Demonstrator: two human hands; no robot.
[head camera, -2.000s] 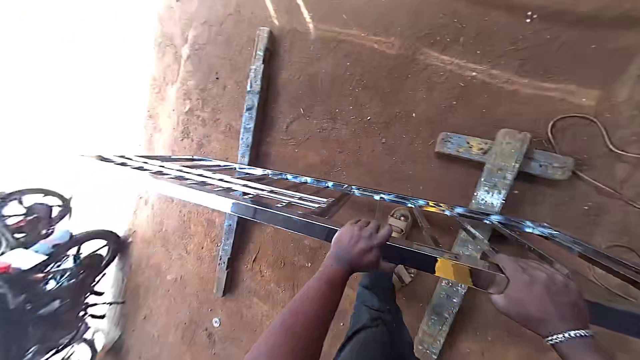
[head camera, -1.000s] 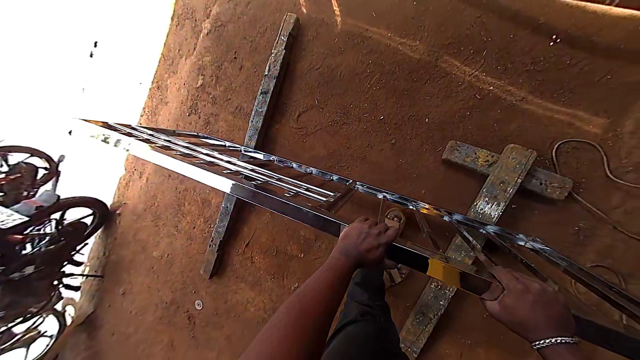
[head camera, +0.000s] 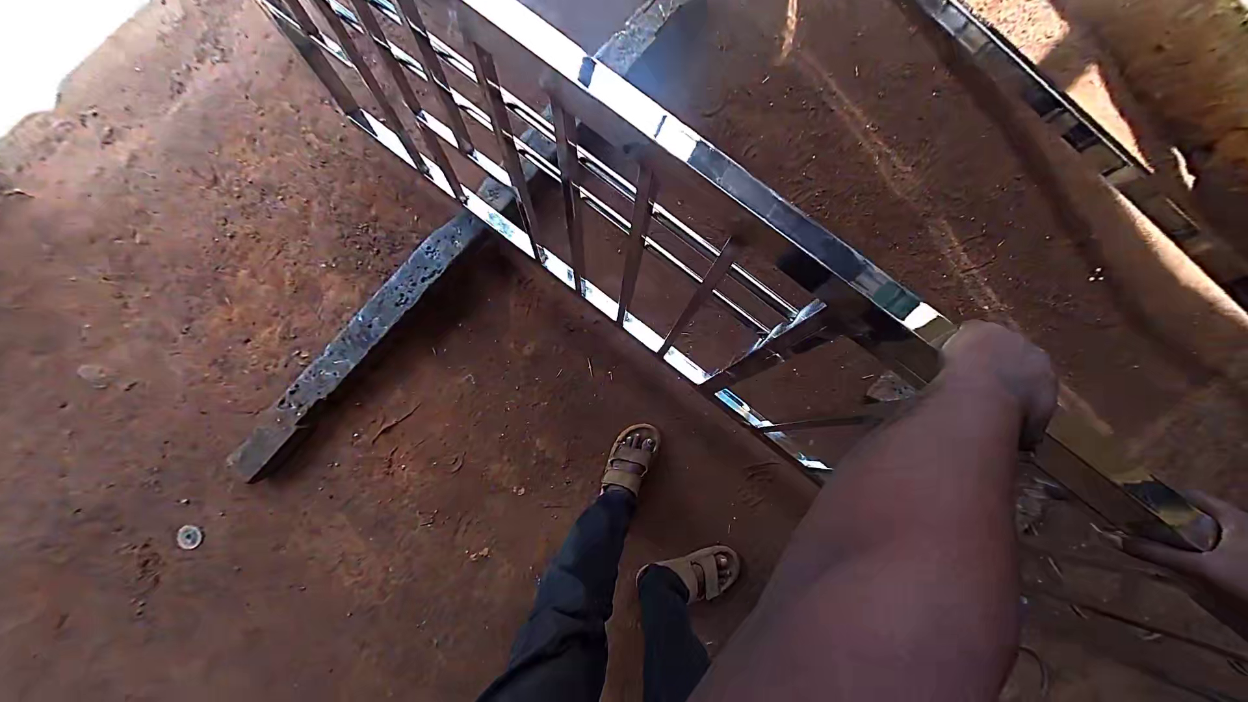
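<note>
A long, shiny metal frame (head camera: 814, 246) with several crossbars and thin lengthwise bars runs from the upper left toward the right. It is tilted on edge, one rail high and the other low near the ground. My left hand (head camera: 999, 375) is closed around the upper rail, right of centre. Farther along the same rail, at the right edge, my right hand (head camera: 1209, 546) grips it near its end, with the fingers partly cut off by the view. My left forearm hides part of the frame.
A paint-spotted beam (head camera: 361, 331) lies on the red dirt floor under the frame. A small round disc (head camera: 189, 536) lies at the lower left. My sandalled feet (head camera: 632, 456) stand beside the lower rail. Another metal piece (head camera: 1043, 88) is at the upper right.
The metal frame was lying flatter across the beams; now it is tilted up, with one rail raised. Both hands still hold it. The view has swung, and the motorcycles are out of sight.
</note>
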